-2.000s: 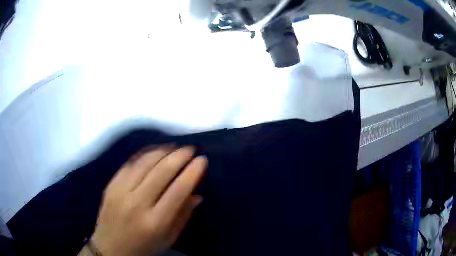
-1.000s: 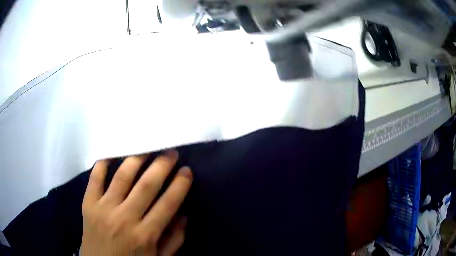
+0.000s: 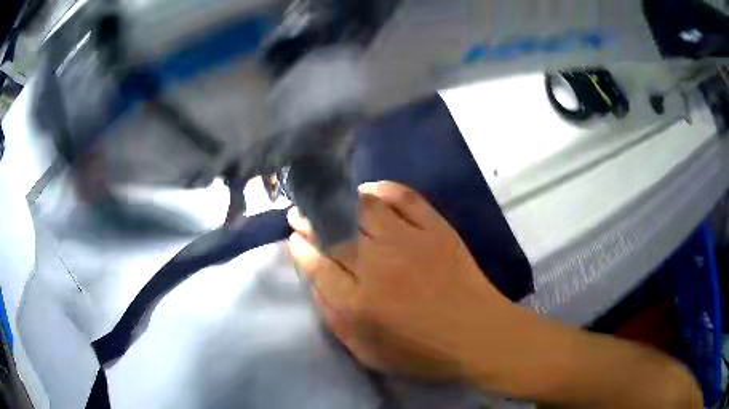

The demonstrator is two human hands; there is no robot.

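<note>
The sewing machine head [image 3: 448,48], blurred, spans the top. My right hand [image 3: 336,212] comes in from the lower right and lies on the cloth at the needle area. A grey-black block [image 3: 324,184] hides part of its fingers, so its hold is unclear. A navy strip [image 3: 172,268] curves across the white panel [image 3: 200,319] toward those fingertips. A wider navy panel [image 3: 432,152] lies behind and right of the hand. My left hand cannot be made out; a small skin-coloured patch beside the needle area is too blurred to name.
Black-handled scissors [image 3: 587,94] lie on the white table [image 3: 519,144] right of the machine head. The table's grey front edge with a ruler scale [image 3: 591,264] runs along the right. A blue crate [image 3: 699,295] is below it.
The left hand spread on the navy cloth is gone from there, and my right hand is in view. White cloth replaces navy in front, with a navy strip across it. The head view has shifted.
</note>
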